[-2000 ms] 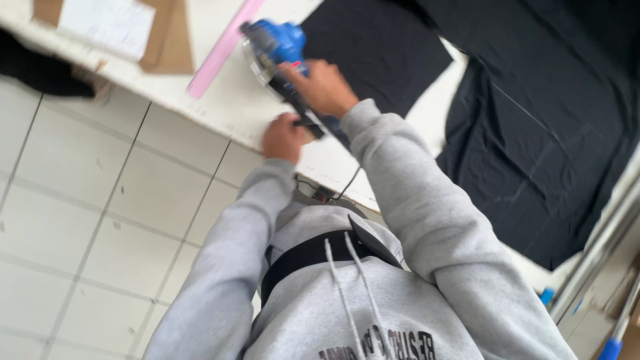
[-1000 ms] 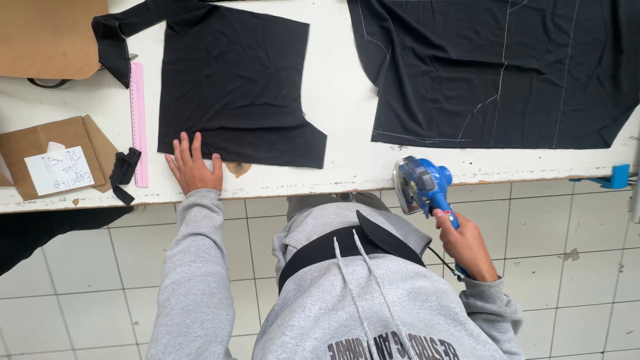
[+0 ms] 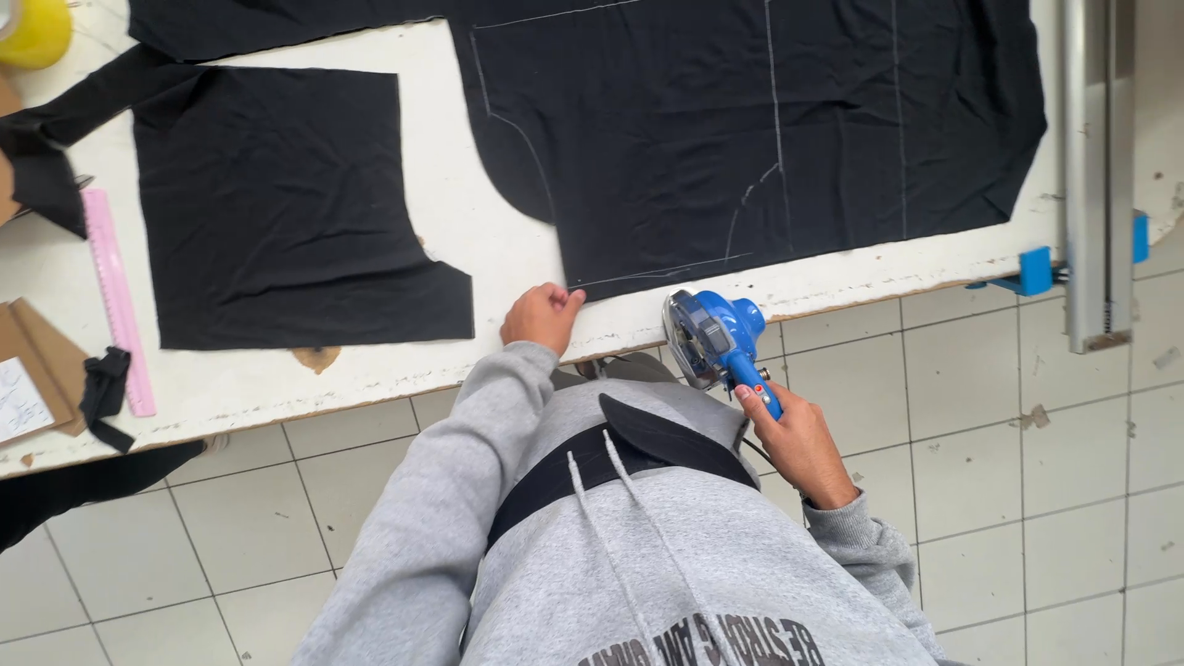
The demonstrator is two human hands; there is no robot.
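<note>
My right hand (image 3: pixel 797 444) grips the blue handle of an electric rotary fabric cutter (image 3: pixel 717 338), held at the table's front edge with its round blade guard facing left. My left hand (image 3: pixel 544 317) pinches the lower left corner of a large black fabric (image 3: pixel 666 157) marked with chalk lines. A smaller cut piece of black fabric (image 3: pixel 287 213) lies flat to the left, apart from my left hand. The cutter is just below the large fabric's front edge and does not touch it.
A pink ruler (image 3: pixel 118 305), a black fabric scrap (image 3: pixel 105 398), brown cardboard (image 3: pixel 46 356) and a yellow tape roll (image 3: pixel 35 30) lie on the white table (image 3: pixel 250 393) at left. A metal rail (image 3: pixel 1096 185) with a blue clamp (image 3: pixel 1034 271) crosses the right end.
My left hand has moved right, from the smaller black piece to the corner of the large chalk-marked fabric. The cutter stays in my right hand. The view has shifted.
</note>
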